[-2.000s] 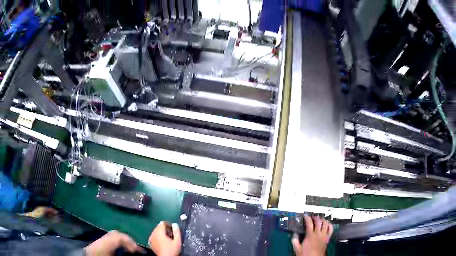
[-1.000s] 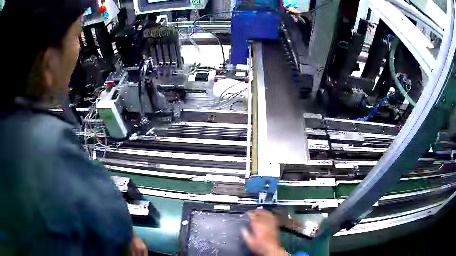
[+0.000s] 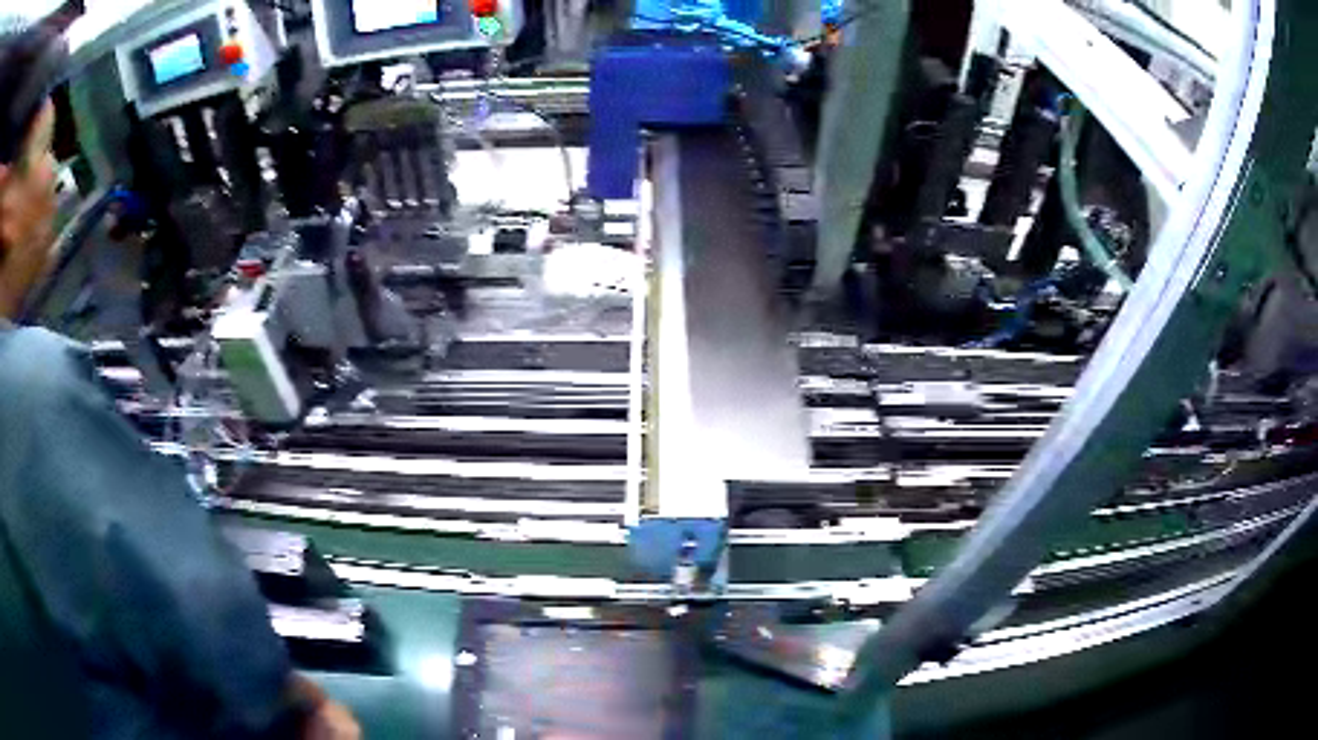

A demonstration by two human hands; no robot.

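Neither of my hands is in view. The black square parts tray (image 3: pixel 474 668) lies on the bench at the bottom centre, cut off by the lower edge; its inside is blurred, with a few pale specks showing. A narrow slotted fixture bar (image 3: pixel 788 649) lies slanted on the bench, right of the tray. Two dark oblong blocks with shiny faces lie left of the tray, an upper one (image 3: pixel 278 558) and a lower one (image 3: pixel 321 622).
A person in a grey-blue smock (image 3: pixel 123 564) stands at the left, a hand (image 3: pixel 325 711) low near the blocks. Conveyor rails (image 3: pixel 477 470) run behind the bench. A silver crossbeam (image 3: pixel 730 333) ends in a blue bracket (image 3: pixel 677 547). A slanted frame post (image 3: pixel 1070 434) stands right.
The view has swung up and to the right. The hand seen over the tray's right edge one second ago is gone from view. The other person now shows farther left.
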